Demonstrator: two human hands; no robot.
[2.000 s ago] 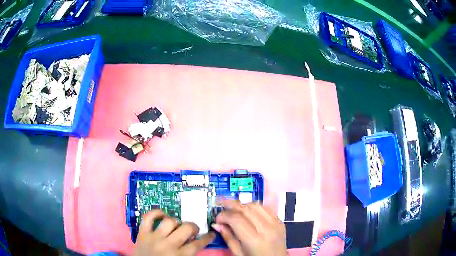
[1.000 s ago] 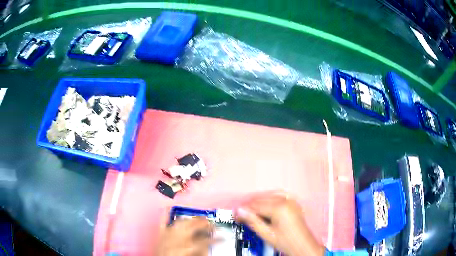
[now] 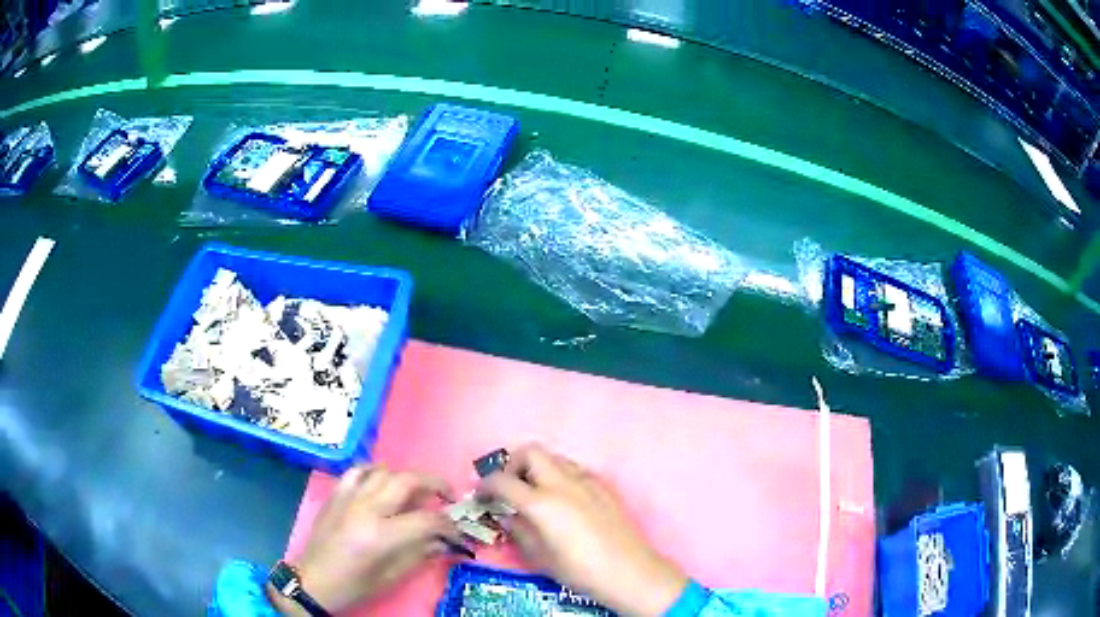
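Observation:
The small wired parts (image 3: pixel 483 518), black and whitish, lie in a loose pile on the pink mat (image 3: pixel 676 446). My left hand (image 3: pixel 380 530) is at the pile's left side, with its fingertips at the parts. My right hand (image 3: pixel 567 512) is over the pile's right side, its fingers bent around the parts. Whether either hand grips a part cannot be told. The blue device housing (image 3: pixel 513 597) with its green board lies just below the hands, mostly cut off by the bottom edge.
The left parts bin (image 3: pixel 392 325) stands beyond my left hand; the right parts bin (image 3: pixel 965 566) is at lower right. Beyond the mat lie a closed blue cover (image 3: pixel 440 169), crumpled clear film (image 3: pixel 603 241) and open housings (image 3: pixel 284 171). A long wrapped pack (image 3: pixel 1007 518) is beside the right bin.
Both hands have left the housing and moved to the pile of small parts. The view has tilted up and to the left, so the housing is now mostly out of the picture.

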